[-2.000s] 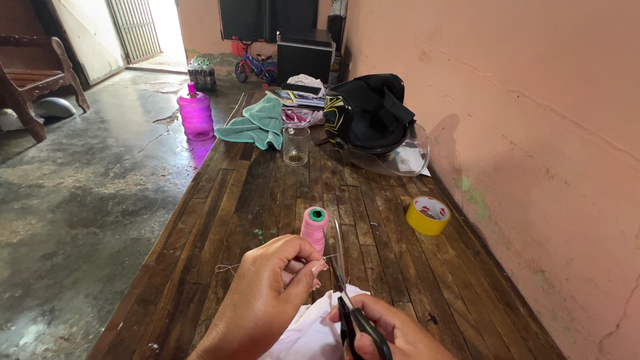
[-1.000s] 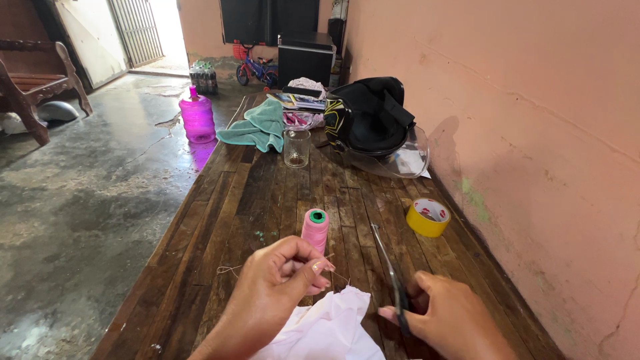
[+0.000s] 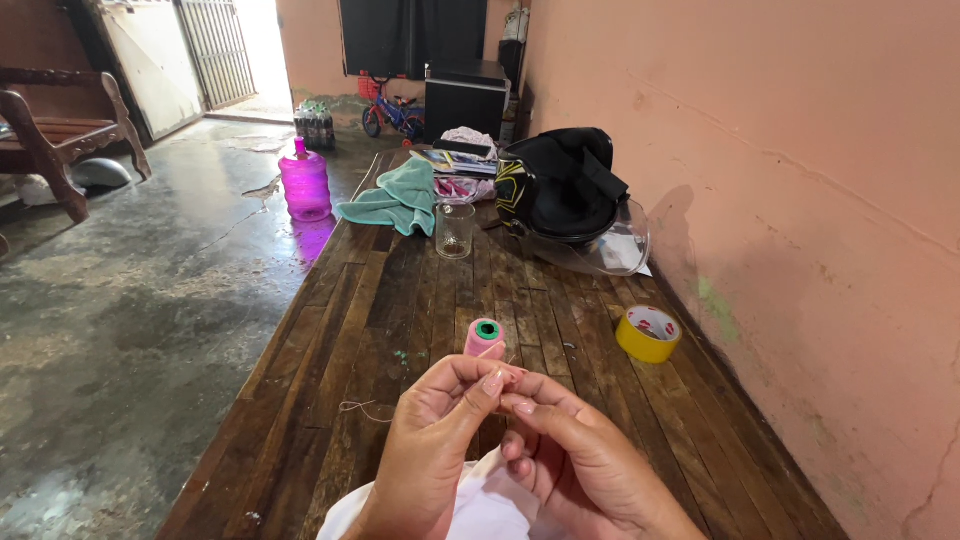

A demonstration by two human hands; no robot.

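My left hand (image 3: 442,427) and my right hand (image 3: 577,442) meet fingertip to fingertip just in front of a pink thread spool (image 3: 485,339) with a green core. Thin thread is pinched at the left fingertips; what the right fingertips pinch is too small to make out. A loose loop of thread (image 3: 360,407) lies on the wood left of my left hand. Beneath both hands is white cloth (image 3: 487,504), partly hidden by them. The scissors are out of view.
On the wooden table (image 3: 315,360) are a yellow tape roll (image 3: 646,346) at right, a clear glass mug (image 3: 454,234), a teal towel (image 3: 401,196) and a black helmet (image 3: 562,187) with a clear visor. A wall runs along the right side.
The scissors that my right hand held are gone from view. My right hand has moved left and now meets my left hand at the fingertips.
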